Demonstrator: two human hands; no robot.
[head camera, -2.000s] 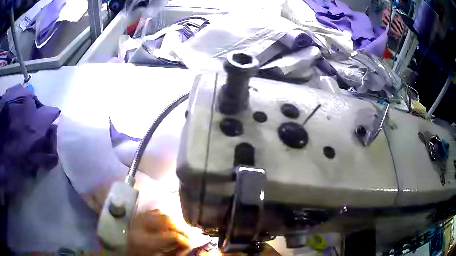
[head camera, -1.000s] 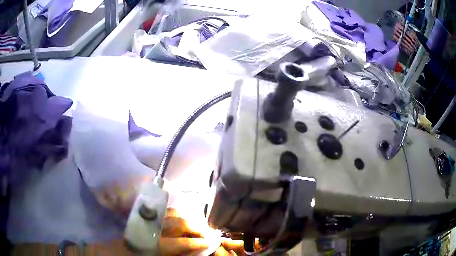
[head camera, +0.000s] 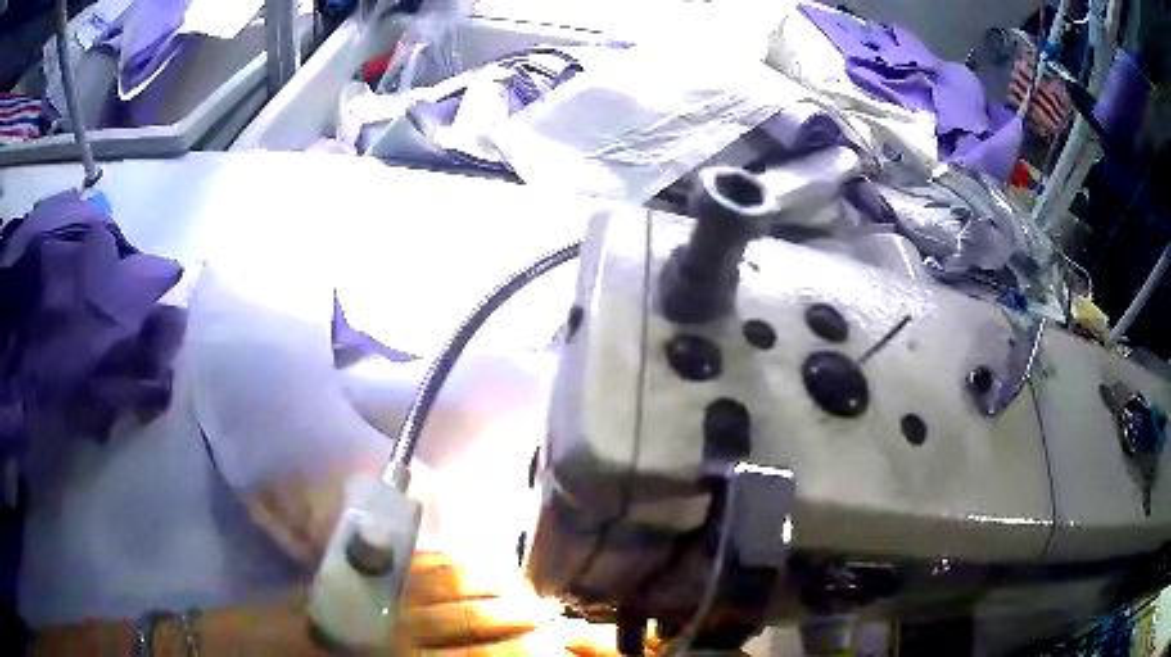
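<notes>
Pale lilac garment panels (head camera: 276, 398) lie flat left of the sewing machine head (head camera: 796, 436), one with a curved edge. My left hand (head camera: 469, 616) lies low at the bottom edge, its fingers stretched towards the bright glow below the machine's left end. The white lamp box (head camera: 366, 558) hides part of it. A metal band shows at the wrist. Glare hides what the fingertips touch. A skin-coloured patch by the glow may be part of my right hand, but I cannot tell. The needle and presser foot are not clear.
Crumpled purple pieces (head camera: 84, 315) lie at the table's left. The bendy lamp tube (head camera: 469, 334) arches beside the machine's left end. Behind the machine, white and purple cloth and clear plastic (head camera: 642, 122) are heaped. Another trough (head camera: 193, 109) stands at the upper left.
The view has shifted, so the machine sits farther right than two seconds ago. My left forearm and wrist now show along the bottom edge. The lilac panels have shifted little on the table.
</notes>
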